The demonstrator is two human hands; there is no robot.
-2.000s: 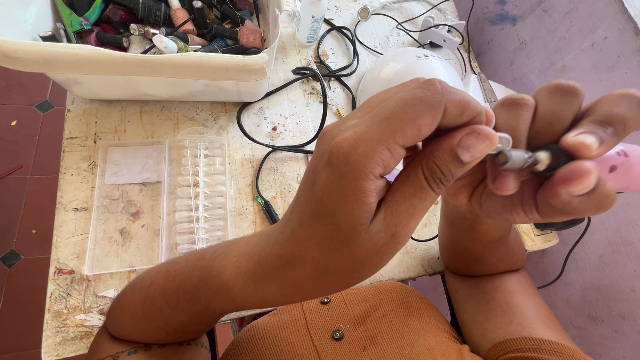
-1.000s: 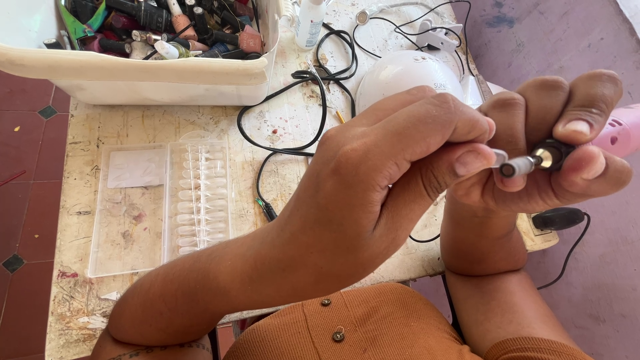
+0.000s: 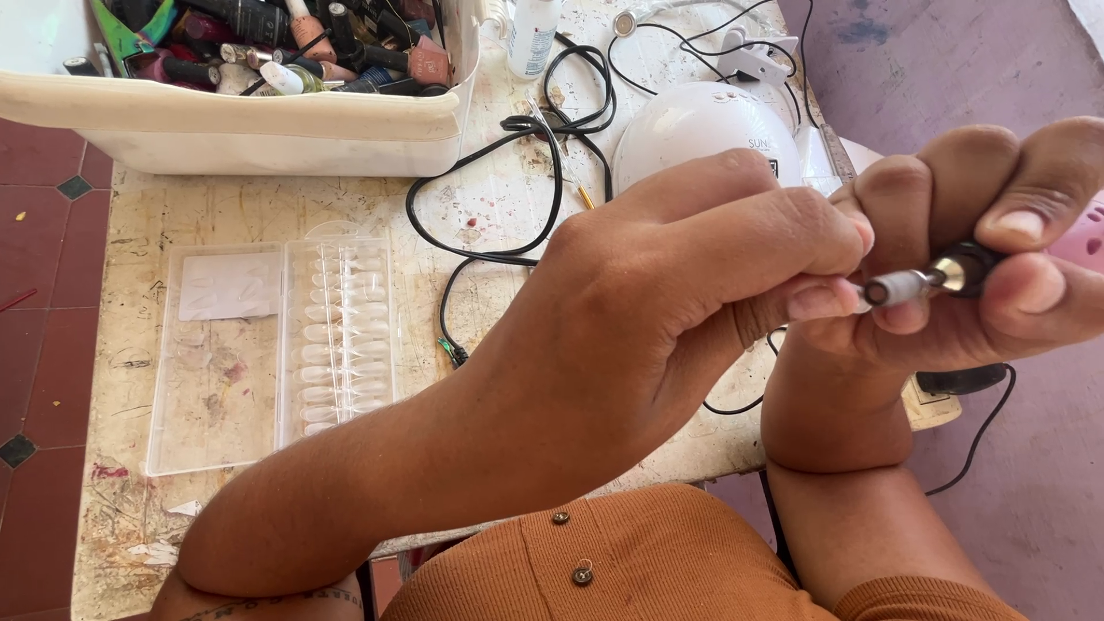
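Observation:
My left hand (image 3: 638, 293) reaches across to the right and pinches a small, clear piece, seemingly a nail tip (image 3: 861, 298), between thumb and index finger. That piece is at the end of a grey cylindrical bit (image 3: 895, 288); exact contact is hard to make out. The bit sits in the metal and black nose (image 3: 964, 269) of a nail drill held by my right hand (image 3: 975, 207). Part of a pink body (image 3: 1083, 235) shows behind the fingers at the right edge. Lower left, an open clear plastic case (image 3: 278, 345) holds rows of clear nail tips (image 3: 347, 345).
A cream plastic bin (image 3: 285, 138) full of nail polish bottles stands upper left. Behind my hands are a white domed nail lamp (image 3: 703, 129), a looped black cable (image 3: 414, 203), a clear bottle (image 3: 533, 39) and a white clip (image 3: 759, 56). A purple wall borders the table's right side.
The fingers of my right hand have shifted around the drill, and its bit has moved slightly. My left hand keeps its pinch and has moved a little lower.

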